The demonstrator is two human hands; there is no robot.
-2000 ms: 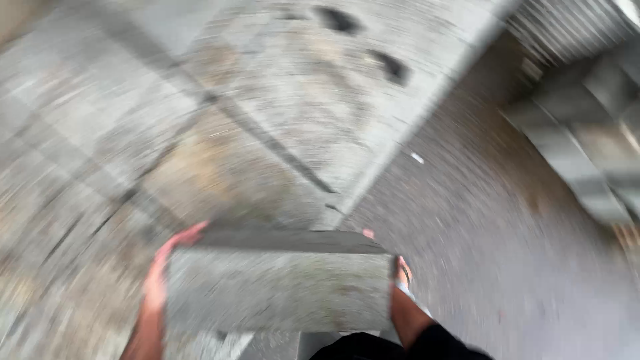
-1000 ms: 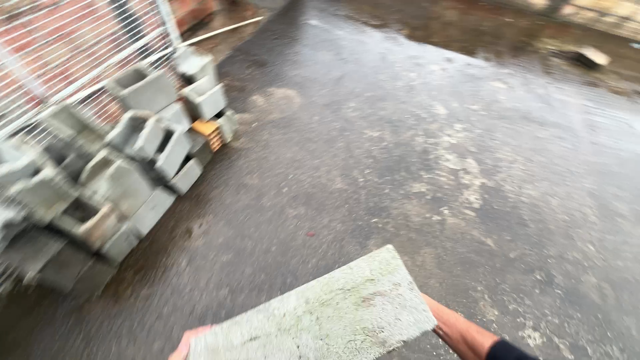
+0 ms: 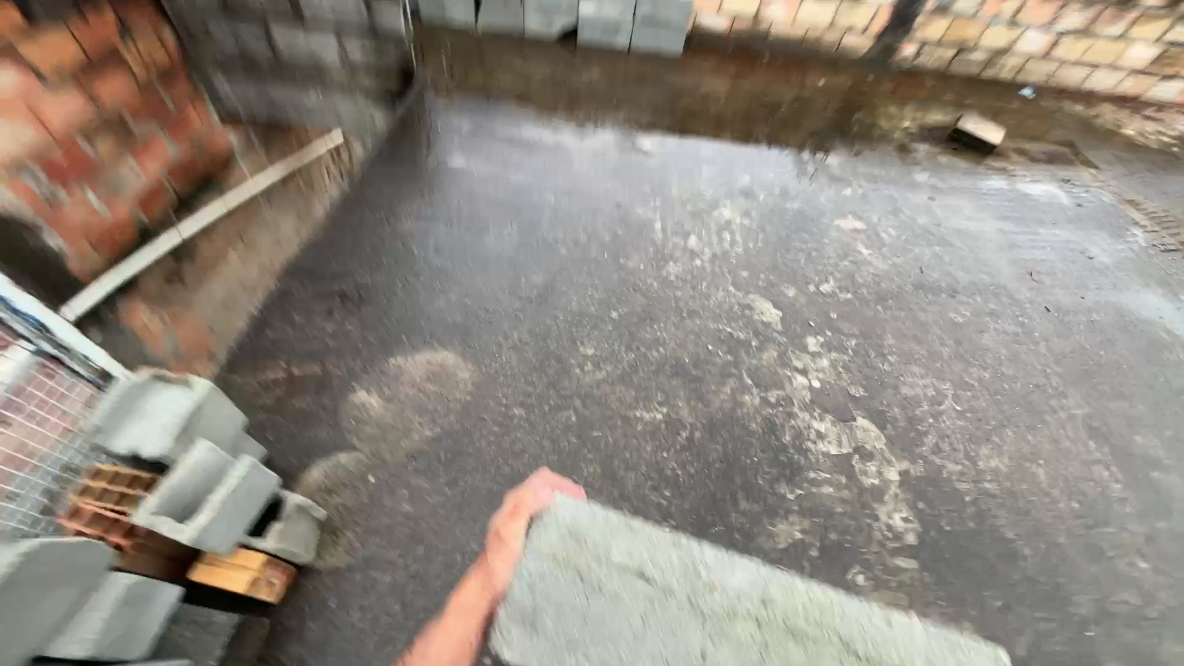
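A grey concrete block (image 3: pixel 721 601) fills the bottom centre and right of the view, tilted down to the right and cut off by the lower edge. My left hand (image 3: pixel 523 523) grips its left end, with the fingers curled around the upper left corner. Below the block lies the dark, wet concrete floor (image 3: pixel 601 370). My right hand is out of view; the block's right end shows no fingers.
Concrete blocks (image 3: pixel 208 495) and hollow clay bricks (image 3: pixel 111 499) are piled at lower left beside a wire mesh panel (image 3: pixel 42 425). A pale bar (image 3: pixel 203 222) leans by the brick wall (image 3: pixel 92 120). More blocks (image 3: pixel 606 23) line the back. A lone block (image 3: pixel 978 132) lies far right.
The view has swung widely, from paving to the wet floor and back wall. The block stays in my left hand; my right hand, seen on it earlier, has left the view.
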